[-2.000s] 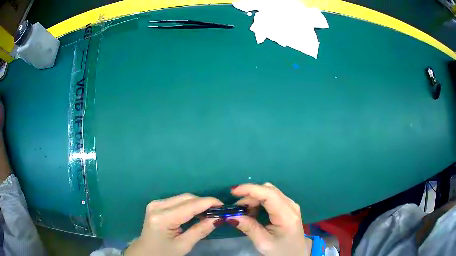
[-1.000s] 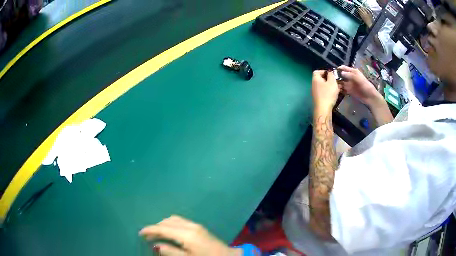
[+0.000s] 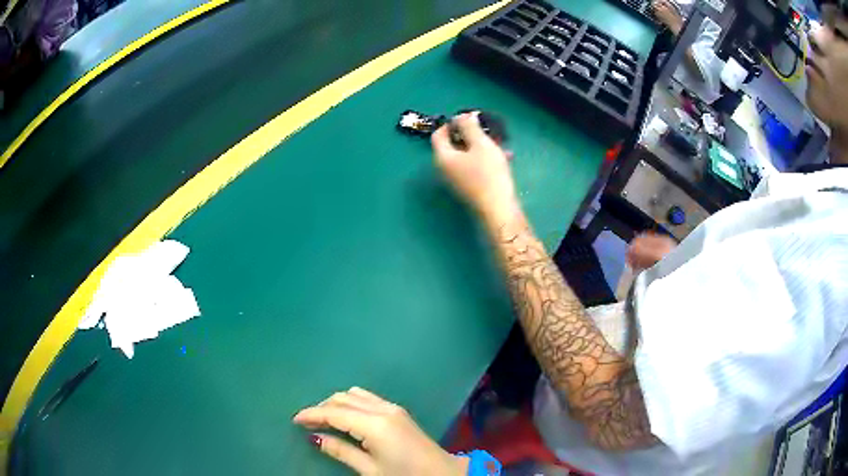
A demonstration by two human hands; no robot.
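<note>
An opened watch unit (image 3: 416,122) lies on the green mat in the upper middle, its light inner side showing. Another person's hand (image 3: 474,158) is right beside it, over a dark object that it partly hides. My right hand (image 3: 377,429) is at the bottom centre, low over the mat, with its fingers apart and nothing seen in it. A blue band (image 3: 483,463) is on its wrist. My right hand is well short of the watch unit. My left hand is not in view.
A black foam tray (image 3: 549,82) with dark parts in its pockets stands at the far end. White wipes (image 3: 144,296) and dark tweezers (image 3: 68,388) lie at left by the yellow strip (image 3: 307,107). A person in a pale smock (image 3: 744,316) sits at right, with equipment behind.
My view has turned right since the first frame, where both my hands held a thin dark watch part. Since the second, the other person's hand has reached to the watch unit; my right hand remains open.
</note>
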